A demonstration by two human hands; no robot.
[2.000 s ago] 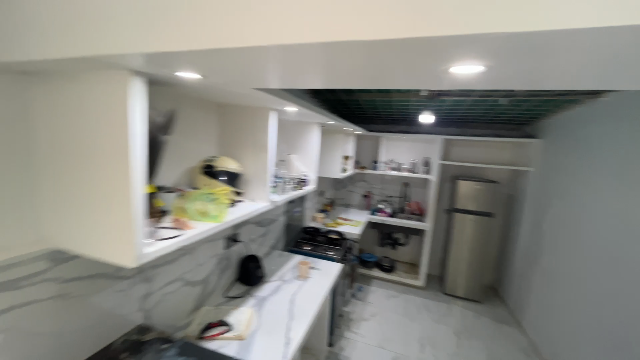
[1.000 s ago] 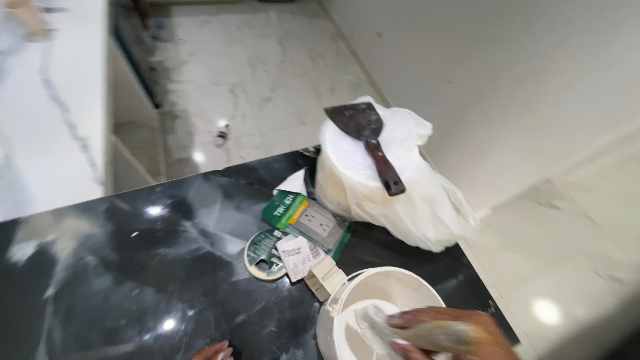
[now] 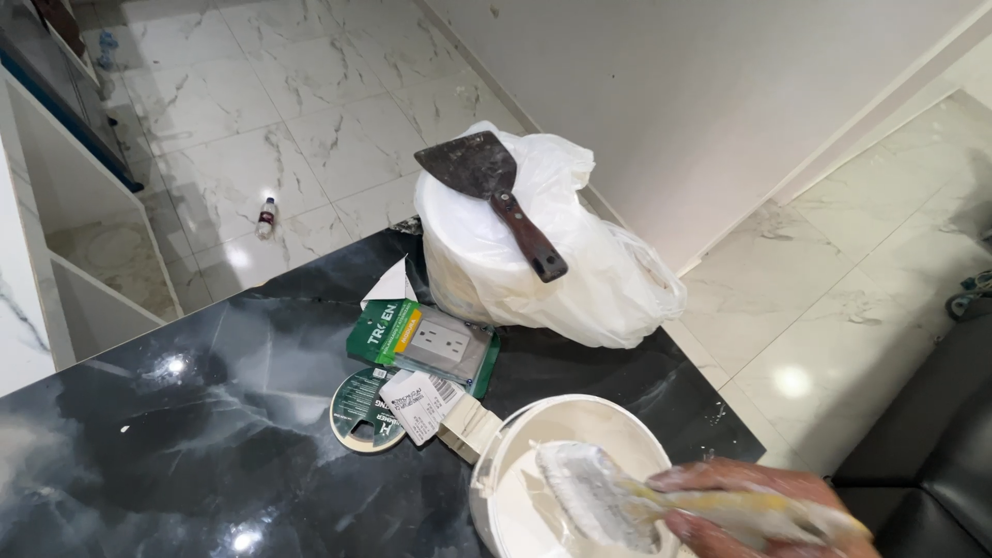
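My right hand (image 3: 759, 504), at the lower right, is closed around the handle of a paintbrush (image 3: 593, 492) coated in white. The bristles are down inside a white plastic bucket (image 3: 496, 515) that holds off-white paint; whether they touch the paint is hard to tell. Just behind the bucket a small cream-coloured box (image 3: 470, 428) stands on the black marbled countertop (image 3: 232, 434). A putty knife (image 3: 527, 232) with a dark blade and wooden handle rests on a container wrapped in a white plastic bag (image 3: 604, 302). My left hand is out of view.
A packaged electrical outlet (image 3: 442, 345), a paper label (image 3: 418, 407) and a round green-faced roll (image 3: 368, 411) lie left of the bucket. A plastic bottle (image 3: 266, 218) lies on the tiled floor. A wall (image 3: 697, 116) rises behind the bag, and black upholstered seating (image 3: 914, 465) is at right.
The view has swung down from the kitchen to the countertop. My left hand's fingertips, at the bottom edge one second ago, are gone from view. The brush remains in my right hand at the bucket.
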